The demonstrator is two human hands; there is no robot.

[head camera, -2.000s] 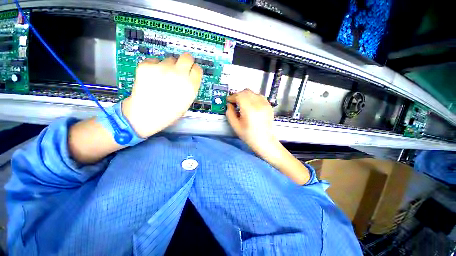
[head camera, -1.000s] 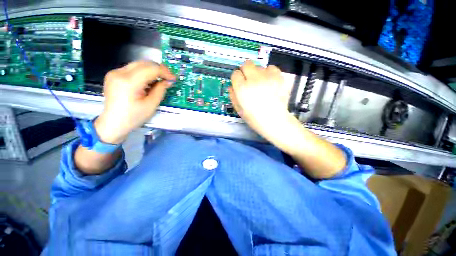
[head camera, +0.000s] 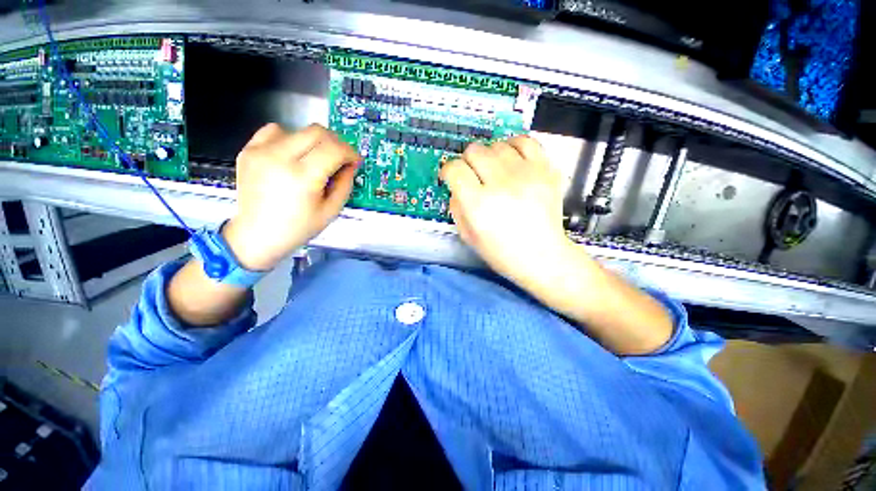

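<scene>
A green printed circuit board (head camera: pixel 423 158) lies between the conveyor rails in front of me, with a green terminal block strip (head camera: pixel 423 73) along its far edge and dark chips across it. My left hand (head camera: pixel 296 182) is over the board's left near edge, fingers curled, thumb and fingertips close together. My right hand (head camera: pixel 509 192) covers the board's right near part, fingers bent down with fingertips at the board. Whether either hand holds a component is hidden or too small to tell. A light blue wrist strap (head camera: pixel 219 261) with a round snap is on my left wrist.
More circuit boards (head camera: pixel 125 120) lie on the rails at the left. The near rail (head camera: pixel 403 235) runs between the boards and my body. A blue cord (head camera: pixel 125 153) crosses the left boards. Rods and a black wheel (head camera: pixel 793 217) show at the right. A cardboard box (head camera: pixel 778 384) is below right.
The boards appear further right in view. My left hand has moved off the board's middle to its left near edge. My right hand has moved over the board's right part.
</scene>
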